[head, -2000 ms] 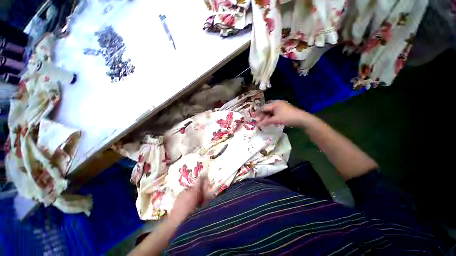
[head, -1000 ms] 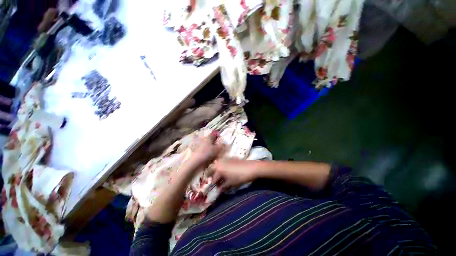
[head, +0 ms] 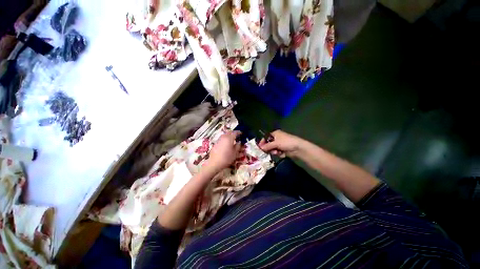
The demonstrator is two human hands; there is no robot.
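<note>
A cream garment with red-pink flowers (head: 181, 176) lies bunched on the lap, partly in the open drawer at the table edge. My left hand (head: 226, 151) grips its gathered cloth near the right end. My right hand (head: 279, 144) is just to the right, closed at the garment's frilled edge, with a small dark object (head: 269, 138) at its fingertips. The object may be thread snips; it is too small to tell. The fingertips of my left hand are partly hidden.
The white table (head: 131, 113) bears a heap of small dark pieces (head: 68, 116), a slim dark tool (head: 117, 79), a white spool (head: 18, 153) and crumpled clear plastic. Floral garments (head: 210, 47) hang over its far edge above a blue crate (head: 287, 94). Another floral garment hangs at left.
The view has shifted, so the table sits further left. My hands, close together before, are now apart at the garment's right end. The small dark object now shows at my right fingertips.
</note>
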